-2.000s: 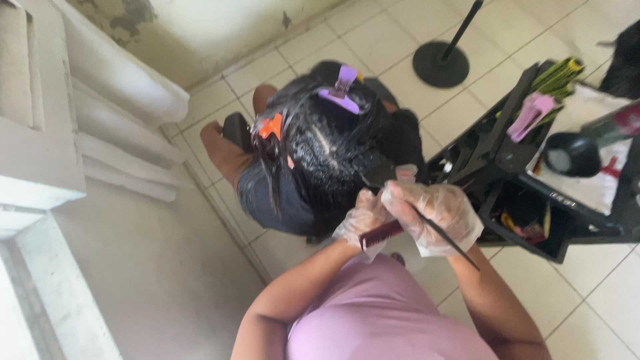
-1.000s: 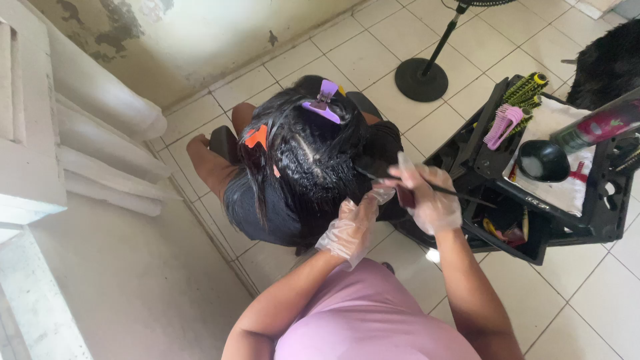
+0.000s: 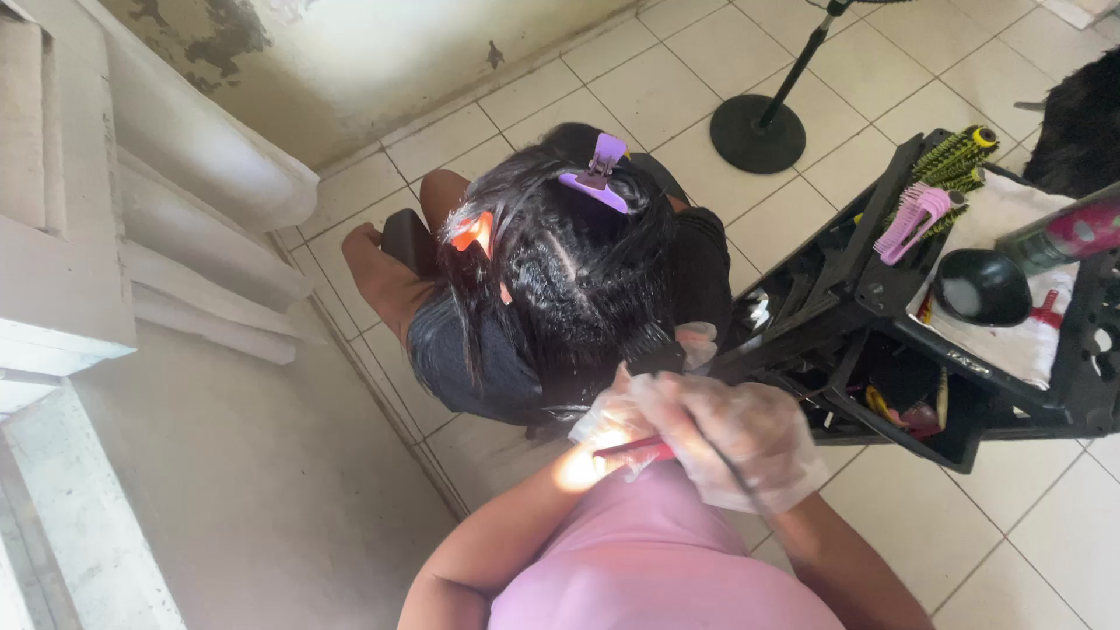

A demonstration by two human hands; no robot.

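Note:
A seated person's wet-looking black hair (image 3: 560, 271) lies before me, parted, with a purple claw clip (image 3: 599, 179) on top and an orange clip (image 3: 473, 233) at the left. My left hand (image 3: 617, 422), in a clear plastic glove, is at the lower ends of the hair; my other hand partly covers it, and its grip is unclear. Also gloved, my right hand (image 3: 735, 437) is closed around the thin dark handle of a brush, whose black head (image 3: 661, 359) is against the hair. A red comb (image 3: 637, 449) sticks out from this hand across my left wrist.
At the right stands a black plastic trolley (image 3: 884, 306) bearing round brushes (image 3: 949, 166), a pink vent brush (image 3: 914, 219), a dark bowl (image 3: 982, 287) and a bottle (image 3: 1072, 229) on a white towel. A fan base (image 3: 758, 133) stands behind. Curtains (image 3: 210, 166) hang at the left.
My right hand has moved down toward my body and left, and now overlaps my left hand. One second ago the two were farther apart.

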